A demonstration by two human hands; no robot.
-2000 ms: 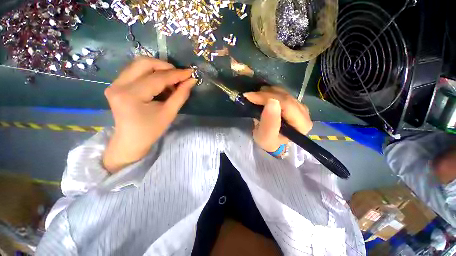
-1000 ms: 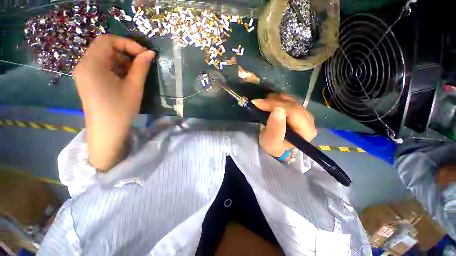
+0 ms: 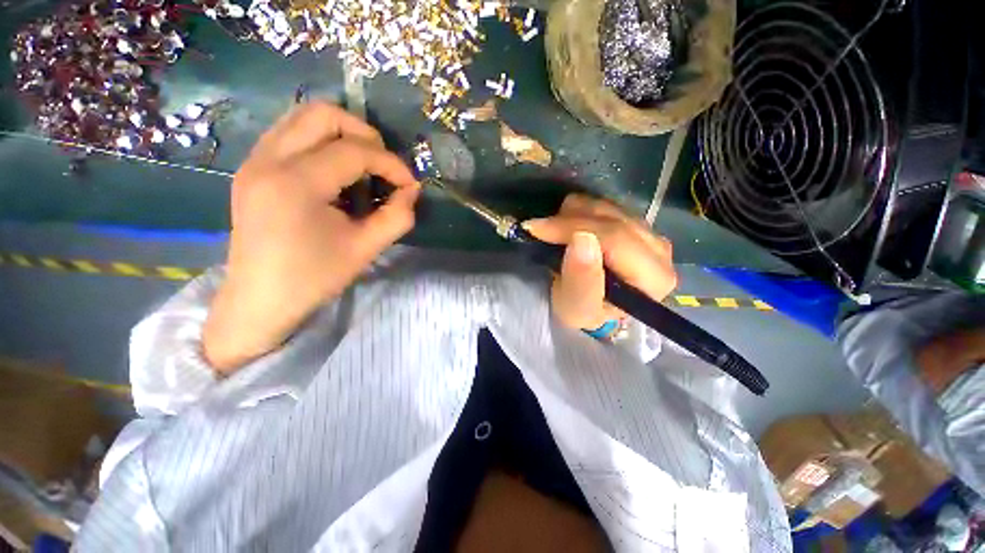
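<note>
My left hand (image 3: 308, 221) has thumb and index fingertips pinched together on what looks like the thin solder wire (image 3: 162, 162), which runs in from the left edge; the pinched end is mostly hidden. My right hand (image 3: 610, 259) holds the black soldering iron (image 3: 686, 337) like a pen, its thin metal tip pointing up-left beside my left fingertips. A small silvery part (image 3: 422, 158) lies on the mat just above the tip, beside a greyish round spot (image 3: 453, 157). An amber flake (image 3: 525, 145) lies to its right.
A white-gold pile of small parts (image 3: 405, 41) lies beyond, with reddish components (image 3: 92, 70) to its left. A tan ring (image 3: 570, 67) holds metal wool (image 3: 639, 52). A fan guard (image 3: 794, 135) stands right. Another person's sleeve (image 3: 902, 335) shows at the right edge.
My left hand first moved left, away from the small part, leaving it on the mat, then came back right to the iron tip. My right hand still holds the iron.
</note>
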